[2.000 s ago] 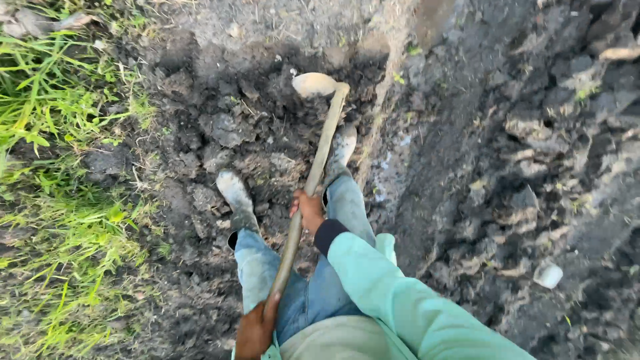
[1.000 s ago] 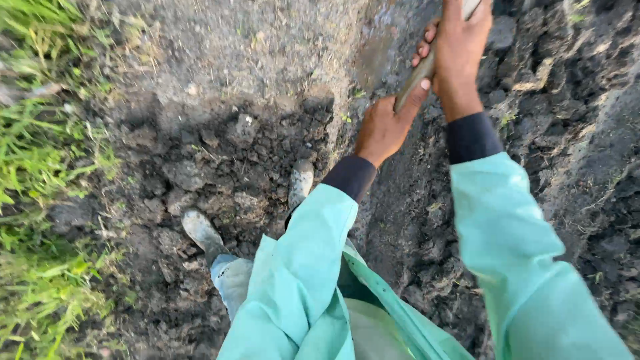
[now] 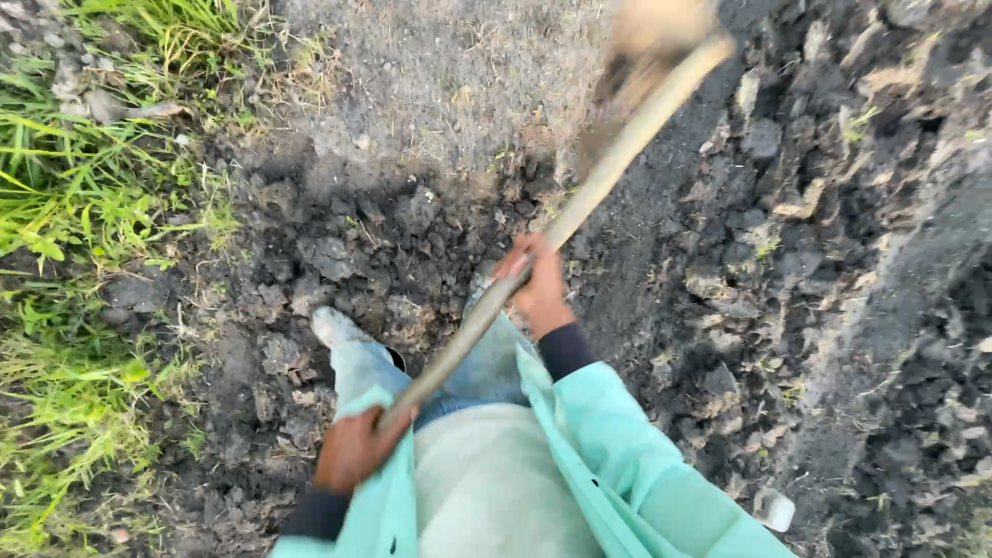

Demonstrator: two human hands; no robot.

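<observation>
A long, slightly bent wooden handle (image 3: 601, 182) of a hoe runs diagonally from my waist to the upper right. My left hand (image 3: 356, 449) grips its lower end beside my left hip. Farther up, about mid-handle, my right hand (image 3: 536, 283) is closed around the wood. The hoe's blade (image 3: 663, 23), blurred and pale, is at the top edge, over the ground ahead of my right foot. Dark, broken clods of soil (image 3: 372, 225) lie in front of my boots, and smoother grey soil (image 3: 465, 85) lies beyond them.
Green grass (image 3: 85, 178) grows along the left side. Rough, clumped soil (image 3: 744, 310) spreads over the right. A small whitish object (image 3: 773, 509) lies at the lower right. My left boot (image 3: 337, 327) stands on the broken soil; my right one is partly hidden by the handle.
One second ago both hands were close together on the handle, raised at the upper right. Now they are lower and apart, with the left near my waist, and the blade is in view.
</observation>
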